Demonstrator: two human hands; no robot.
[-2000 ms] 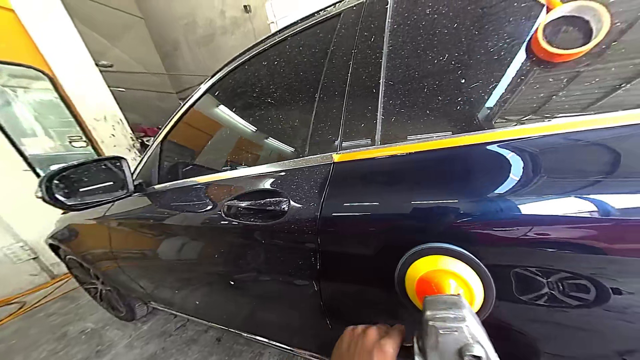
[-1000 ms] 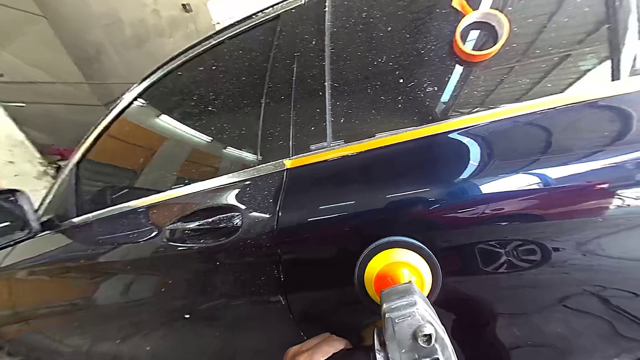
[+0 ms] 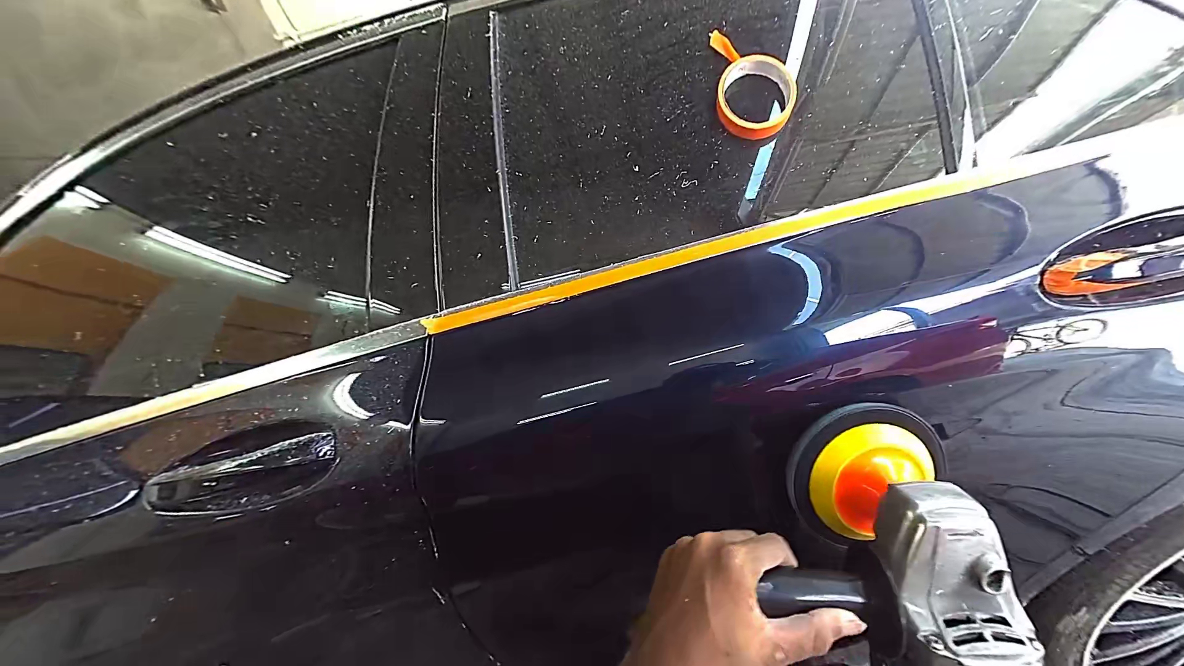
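My left hand is wrapped around the black side handle of a rotary polisher at the lower right. The polisher's round pad, with a yellow and orange backing plate and a dark rim, lies against the dark glossy rear door of a car. My right hand is out of view, as is the rear of the polisher. Yellow masking tape runs along the trim below the rear window. A roll of orange tape hangs against the rear window glass by its loose end.
The front door handle is at left, beside the vertical door gap. A rear door handle is at the right edge. Part of the rear wheel shows at bottom right. Small pale specks dot the windows and the front door.
The polisher and my left hand have moved rearward along the rear door, to the right. The view has shifted toward the car's rear, bringing the rear handle and wheel into sight.
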